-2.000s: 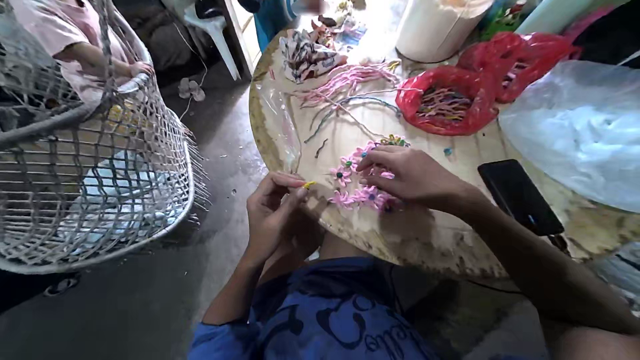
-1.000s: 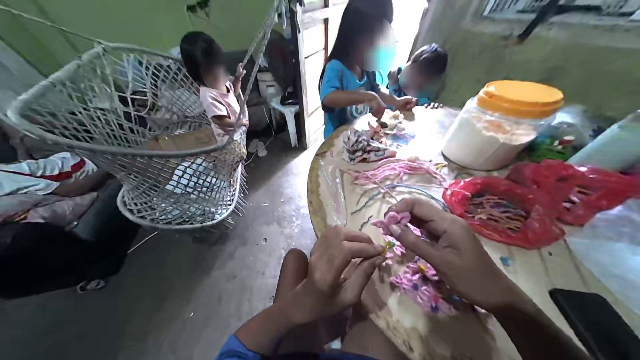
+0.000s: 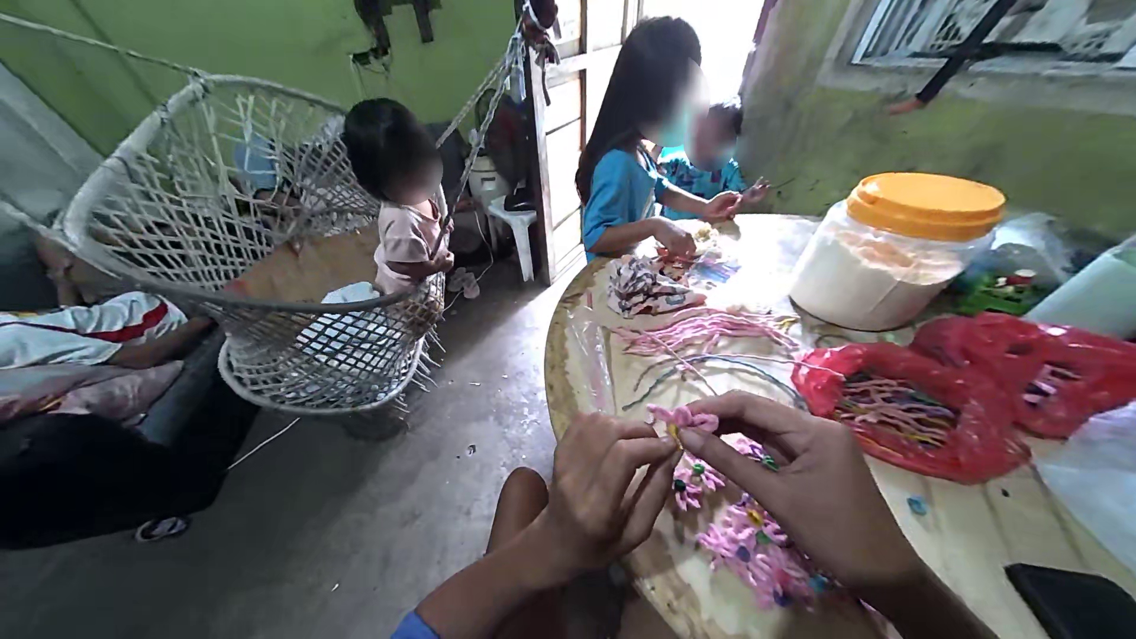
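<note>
My right hand (image 3: 790,479) pinches a small pink fuzzy flower (image 3: 682,419) between thumb and forefinger, above the near left edge of the table. My left hand (image 3: 612,488) meets it from the left, its fingertips closed on a small yellow piece (image 3: 674,432) at the flower's underside. Below and behind my right hand lies a pile of pink flowers (image 3: 754,550) with coloured centres, partly covered by that hand. Past my hands, pink fuzzy stems (image 3: 710,328) are spread on the wooden table (image 3: 661,581), with a bluish-grey cord-like stem (image 3: 737,359) curving nearer.
Red plastic bags (image 3: 967,444) of stems lie to the right, near a large orange-lidded jar (image 3: 874,275) of powder. A black phone (image 3: 1074,599) sits at lower right. A person in blue (image 3: 617,200) works across the table beside another person. Left hangs a net hammock (image 3: 240,306) holding a small person.
My right hand has left the flower pile and come together with my left; a pink flower is now between them. The view has tilted up. The person in blue has moved their hands.
</note>
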